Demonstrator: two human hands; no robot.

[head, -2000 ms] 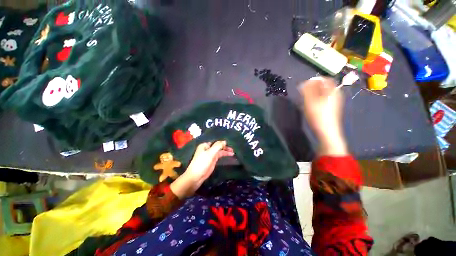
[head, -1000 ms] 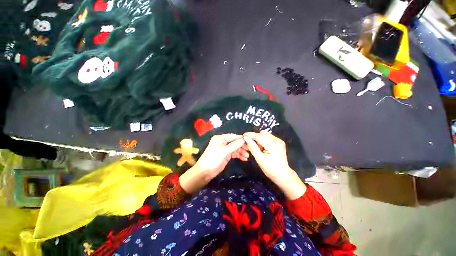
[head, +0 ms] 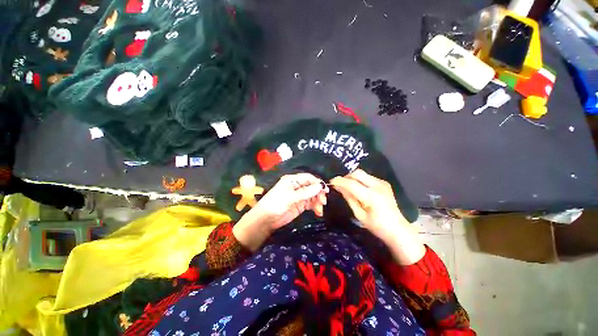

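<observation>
A dark green plush ring piece [head: 301, 134] lies at the table's front edge, partly over my lap, with white "MERRY CHRISTMAS" letters [head: 334, 146], a gingerbread man [head: 247, 193] and a red and white appliqué [head: 269, 158]. My left hand [head: 293, 198] and my right hand [head: 368, 198] meet over its middle, fingertips pinched close together. A tiny pale, thin thing shows between the fingertips; it is too small to tell what it is. My hands hide the ring's centre and the end of the lettering.
A green plush heap [head: 164, 98] lies left. Small black beads [head: 391, 98], a red thread [head: 347, 112], a pale green case [head: 458, 63], a phone [head: 512, 42] on a yellow holder and a white brush-like thing [head: 492, 101] lie right. A yellow sack [head: 131, 243] hangs below left; a box [head: 524, 237] stands below right.
Two seconds ago my right hand was blurred at the right, near the case; it came back to my left hand. Since one second ago my fingertips have parted slightly, and the pale thing shows between them.
</observation>
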